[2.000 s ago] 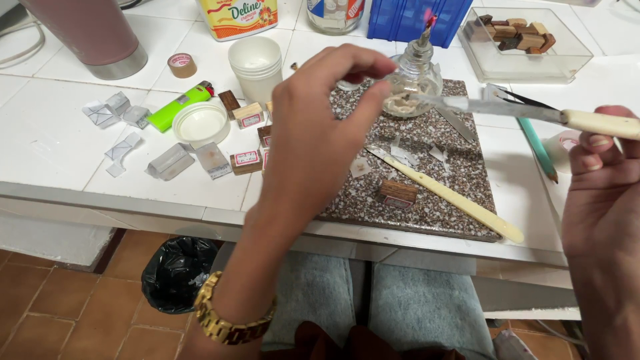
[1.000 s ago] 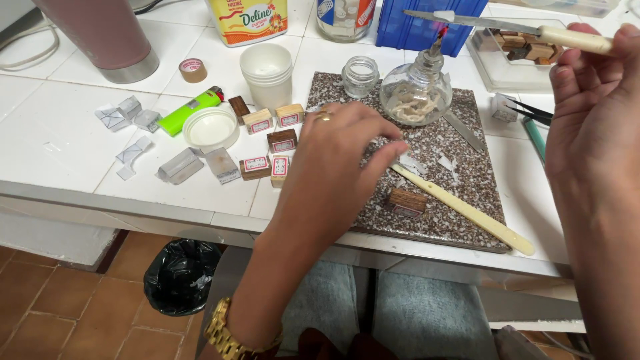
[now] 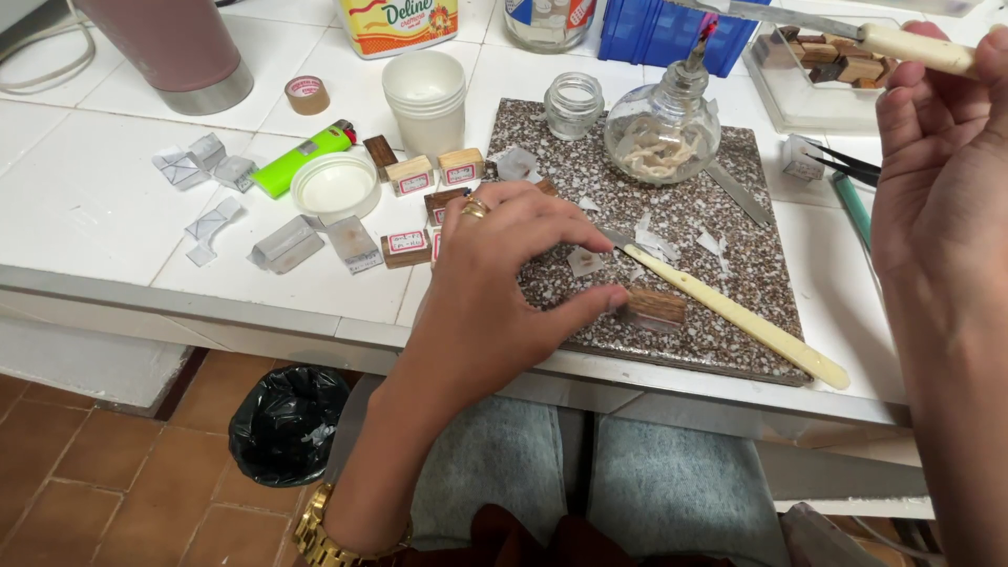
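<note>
My right hand (image 3: 937, 150) grips the cream handle of a metal spatula or knife (image 3: 795, 20), its blade over the flame of a glass alcohol lamp (image 3: 664, 130). My left hand (image 3: 512, 276) is spread over a speckled stone slab (image 3: 740, 307), thumb tip at a small wooden block (image 3: 655, 305) and fingers apart. Beside that block lies a cream-handled scalpel or knife (image 3: 732, 315), slanting to the slab's front right corner. Scraps of thin white paper or film (image 3: 585, 261) and a small open glass jar (image 3: 574, 105) are on the slab.
Left of the slab are labelled wooden blocks (image 3: 405, 246), a white cup (image 3: 425, 102), a lid (image 3: 335, 186), a green lighter (image 3: 303, 160), tape (image 3: 307, 94) and folded papers (image 3: 287, 242). Dark tweezers (image 3: 846, 165) lie right, near a plastic box of wooden pieces (image 3: 819, 94). A lined bin (image 3: 287, 425) stands below.
My left hand has come down from beside the lamp to the wooden block on the slab. My right hand has raised the tool from beside the lamp to flame height.
</note>
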